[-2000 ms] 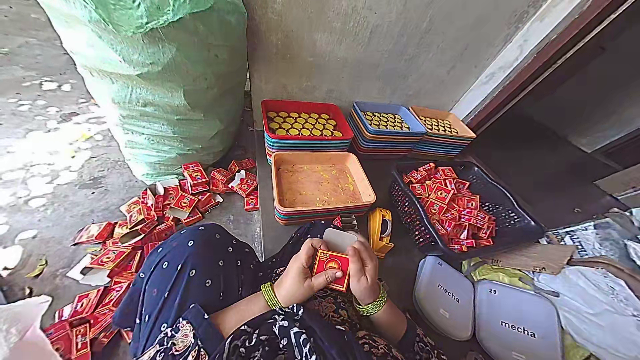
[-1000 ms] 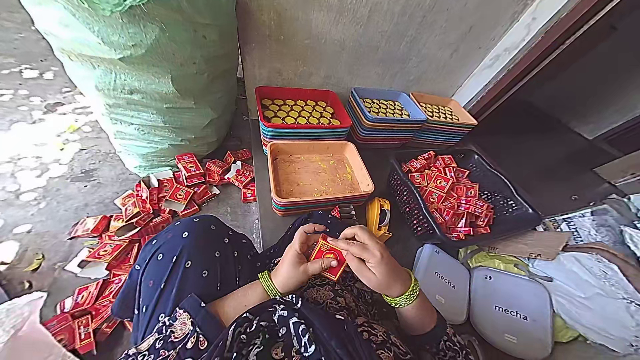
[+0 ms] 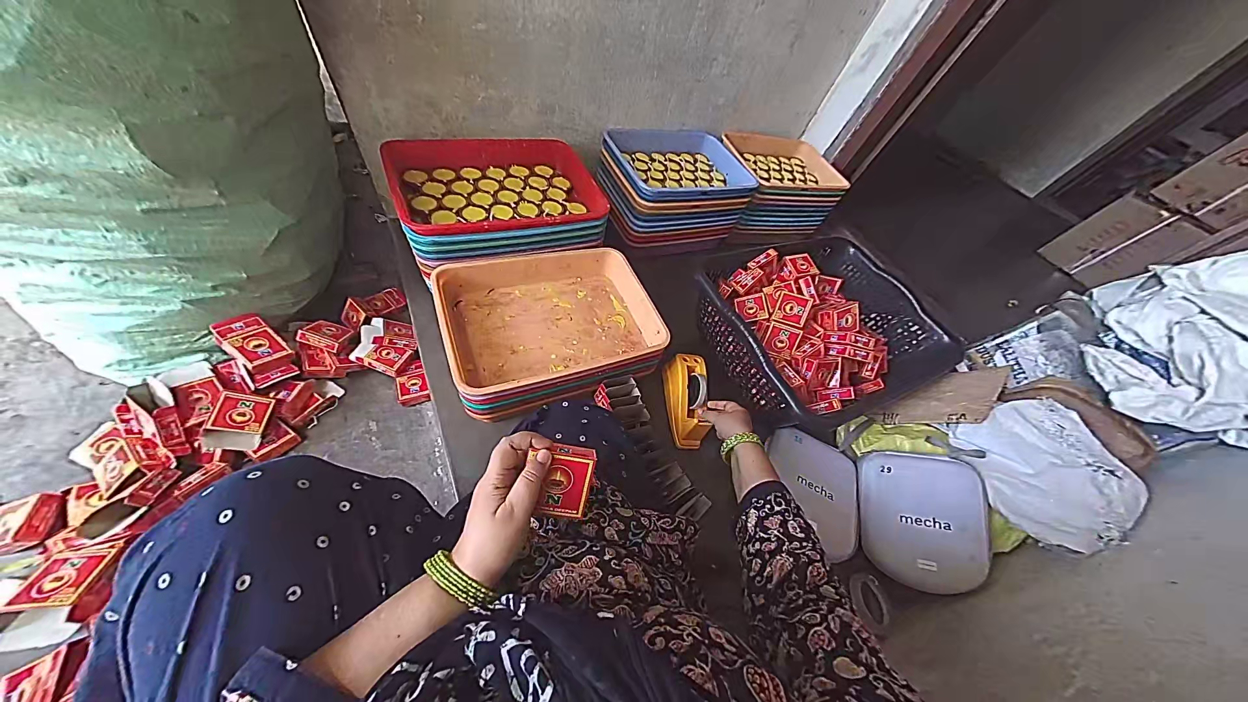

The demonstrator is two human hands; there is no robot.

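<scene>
My left hand (image 3: pixel 507 502) holds a small red printed cardboard box (image 3: pixel 567 482) upright above my lap, thumb across its left edge. My right hand (image 3: pixel 726 421) reaches to the right side of a yellow tape dispenser (image 3: pixel 684 395), its fingertips at the tape roll; whether they pinch the tape cannot be made out. Beside the dispenser, a row of dark slotted pieces (image 3: pixel 648 439) runs down toward my lap. A black plastic basket (image 3: pixel 926 341) to the right holds many closed red boxes (image 3: pixel 809 327). Opened red boxes (image 3: pixel 239 414) lie heaped on the floor at left.
An orange tray (image 3: pixel 546 327) tops a near stack. Behind it, a red tray (image 3: pixel 487 151), a blue tray (image 3: pixel 673 146) and another orange tray (image 3: pixel 785 156) hold yellow-filled round cups. A large green sack (image 3: pixel 166 175) stands left; two grey cases (image 3: pixel 924 522) and plastic bags (image 3: pixel 1043 468) lie right.
Both hands were together at the box a second ago. My right hand has left it and moved right to the tape dispenser, while my left hand keeps the box.
</scene>
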